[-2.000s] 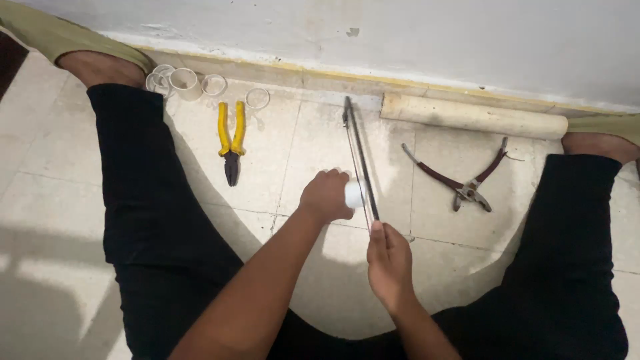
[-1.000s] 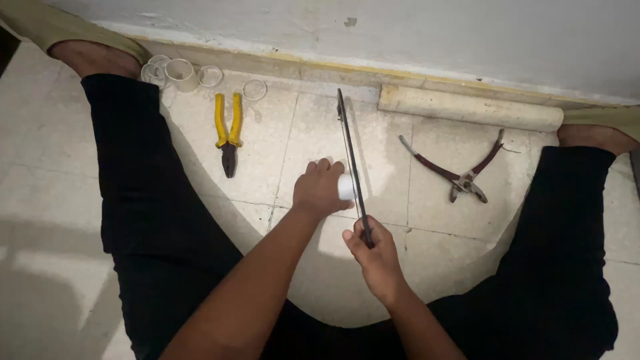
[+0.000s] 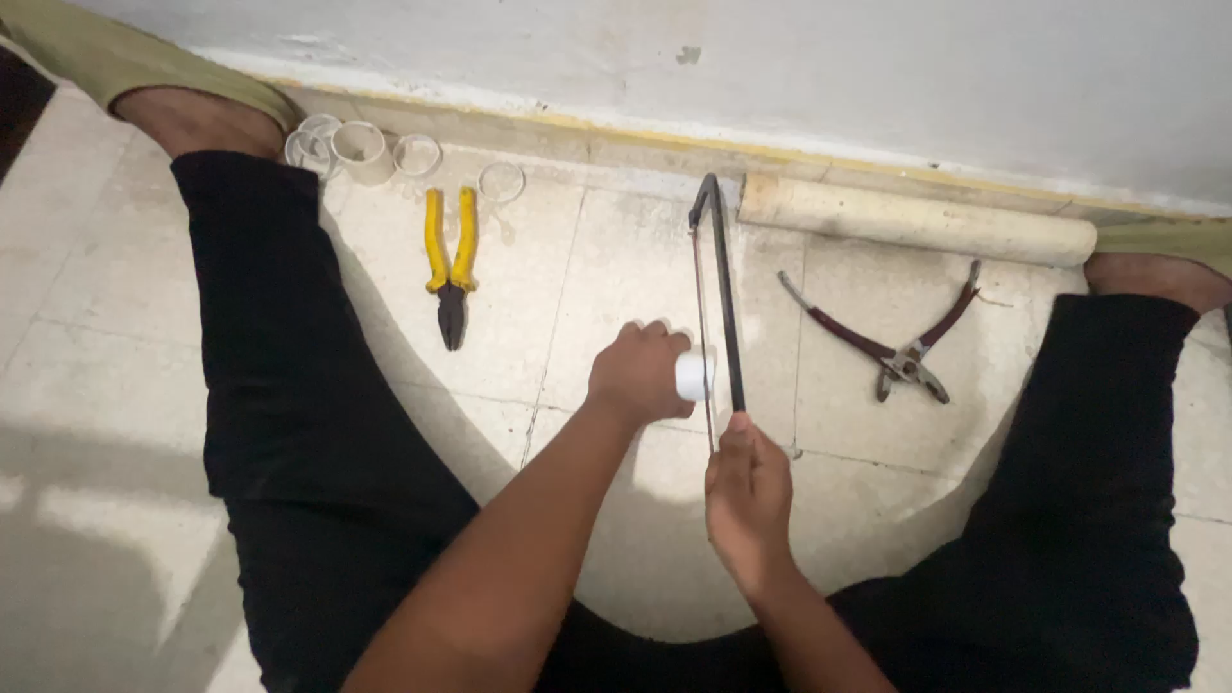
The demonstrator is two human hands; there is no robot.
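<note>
My left hand (image 3: 640, 373) grips a short white plastic pipe (image 3: 690, 376), whose end sticks out to the right of my fingers. In my right hand (image 3: 749, 491) is the near end of a hacksaw (image 3: 727, 298) with a dark frame; its handle is hidden by my fingers. The thin blade runs across the pipe's protruding end, close to my left hand. Whether the blade has cut into the pipe cannot be told. The saw frame points away from me toward the wall.
Yellow-handled pliers (image 3: 450, 265) lie at the left, below several cut plastic rings (image 3: 362, 154). Slip-joint pliers (image 3: 905, 361) with dark red handles lie spread at the right. A long off-white pipe (image 3: 914, 223) rests along the wall (image 3: 674, 77), between my feet.
The hacksaw has shifted lengthwise across the pipe between frames, with my right hand moving along with it. My left hand stays on the pipe.
</note>
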